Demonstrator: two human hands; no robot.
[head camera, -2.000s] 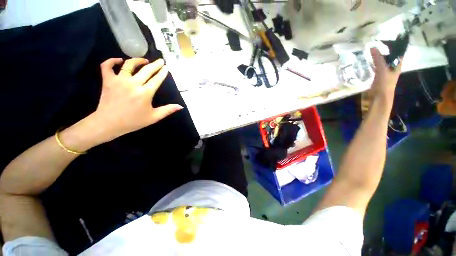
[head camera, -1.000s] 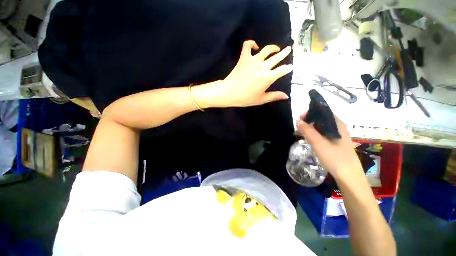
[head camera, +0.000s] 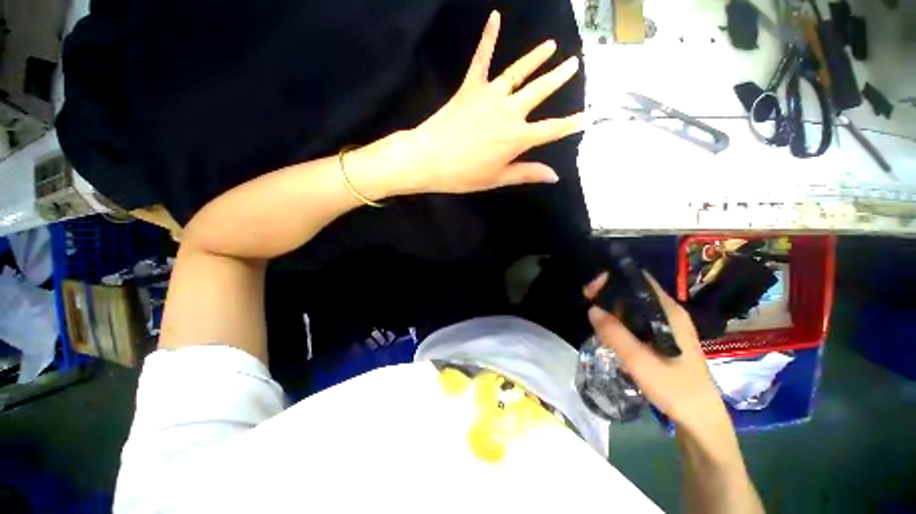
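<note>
The black garment piece covers the table at left and hangs over my lap. My left hand lies flat on it with fingers spread, near its right edge. My right hand is low at the right, just off the table's front edge, closed around a dark object that I cannot identify for certain. A clear round container shows under that hand; I cannot tell whether the hand holds it too.
Metal thread snips, black-handled shears, a thin reddish shaft and black scraps lie on the white table. Below it are a red basket with scraps and a blue crate. A brown box stands at left.
My right hand has come from the table's far right to beside the cloth, then lower, with the dark object and container. My left hand stays on the cloth, fingers more spread. The view has shifted.
</note>
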